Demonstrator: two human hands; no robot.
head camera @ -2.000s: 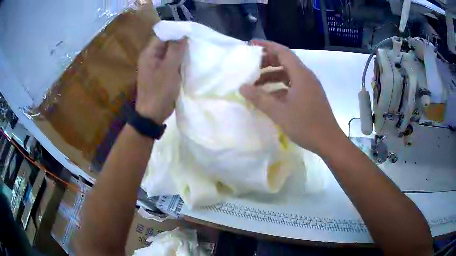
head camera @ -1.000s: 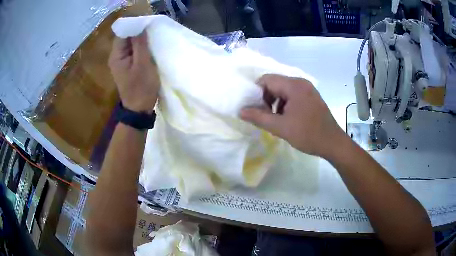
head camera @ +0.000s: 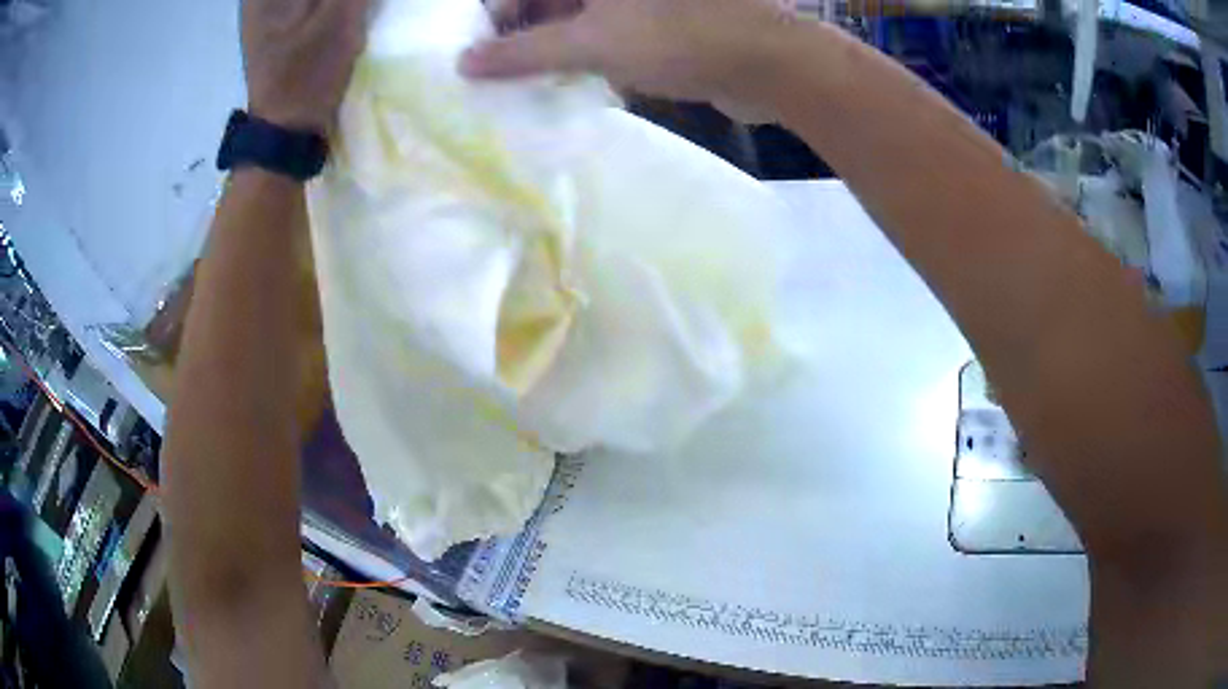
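Observation:
A pale cream garment piece (head camera: 445, 269) hangs bunched from my hands at the upper left, its lower part over the white table (head camera: 808, 512). My left hand (head camera: 303, 61) is cut off by the top edge and holds the cloth's upper left side. My right hand (head camera: 620, 47) is at the top edge, fingers at the cloth's upper edge; its fingertips are partly cut off. A fold in the middle of the cloth shows a yellowish inside.
The white sewing machine (head camera: 1124, 202) stands at the right, partly behind my right arm, with its metal plate (head camera: 1003, 512) below. Ruler marks run along the table's front edge. A brown carton (head camera: 391, 646) and cream cloth (head camera: 509, 672) are below the table.
Both hands have moved up and left to the top of the view, lifting the garment with them. The cloth hangs longer and further left, and more table shows on the right.

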